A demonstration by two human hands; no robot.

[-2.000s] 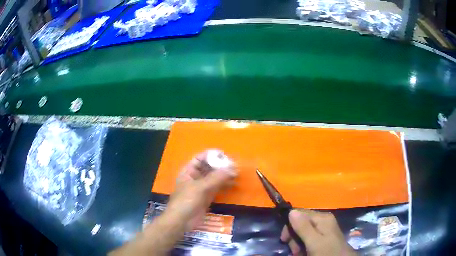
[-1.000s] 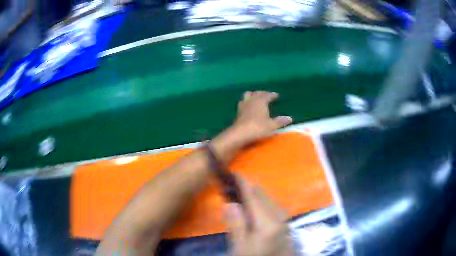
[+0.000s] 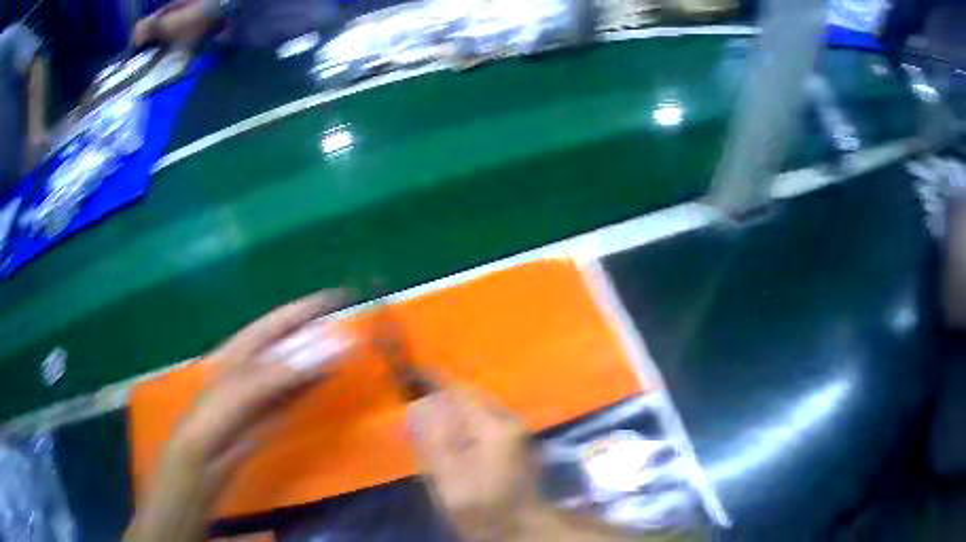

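Observation:
My left hand [image 3: 238, 392] is over the left part of the orange mat [image 3: 508, 328], blurred, with a white plastic unit [image 3: 312, 347] at its fingers. My right hand [image 3: 471, 450] is closed around the dark pointed pliers [image 3: 400, 360], whose blurred tip points up and left, a little right of the unit. I cannot tell whether the tip touches the unit. The unit's details are too blurred to tell.
The green belt [image 3: 424, 201] runs beyond the mat, with one small white piece [image 3: 53, 366] at left. A grey post [image 3: 768, 116] stands at right. White piles [image 3: 455, 32], a blue tray [image 3: 159, 159] and another person's hand [image 3: 180, 21] are across the belt. A clear bag [image 3: 32, 487] lies at left.
My left hand reached empty over the belt, and is now back over the mat with a white unit. The pliers stay in my right hand. The view has turned right.

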